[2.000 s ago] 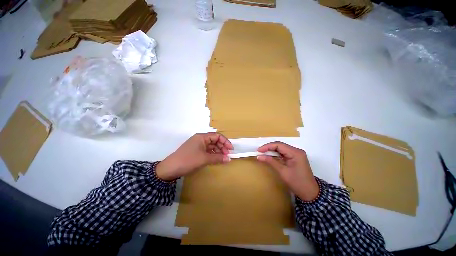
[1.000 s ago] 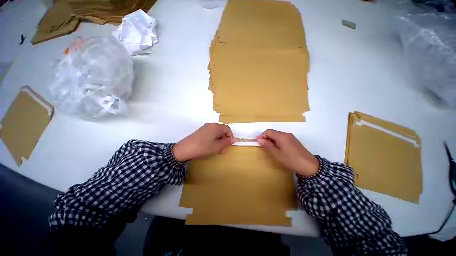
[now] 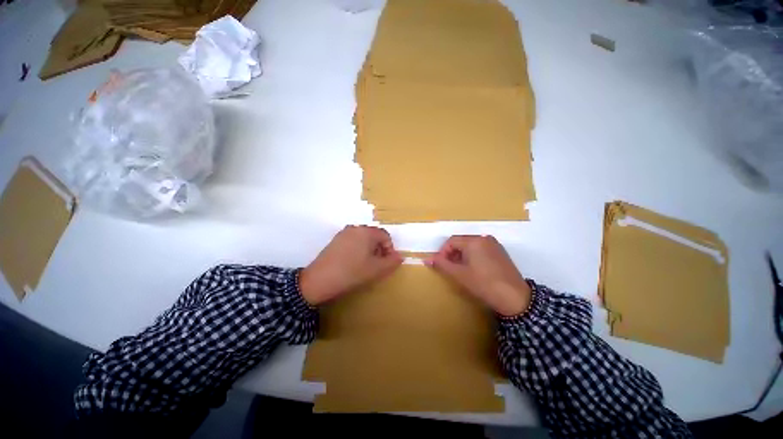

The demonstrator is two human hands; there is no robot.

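Note:
A brown kraft blank (image 3: 408,343) lies flat at the table's near edge, its notched end towards me. A narrow white strip (image 3: 415,261) shows between my fingertips along the blank's far edge. My left hand (image 3: 350,264) pinches at the strip's left side, my right hand (image 3: 481,273) at its right side. Both hands are bare and rest over the blank's far edge; the fingers hide the strip's ends. A stack of brown blanks (image 3: 446,146) with uneven side edges lies just beyond my hands.
Brown pieces with a white line lie at the right (image 3: 665,283) and left (image 3: 30,225). A clear plastic bag (image 3: 142,141), crumpled white paper (image 3: 221,56) and a kraft pile (image 3: 86,39) are at left. A grey block (image 3: 603,41) and large clear bag (image 3: 747,94) are at right.
The white strip has come down from above the blank to its far edge. My hands have moved closer together with it. The whole view has shifted slightly.

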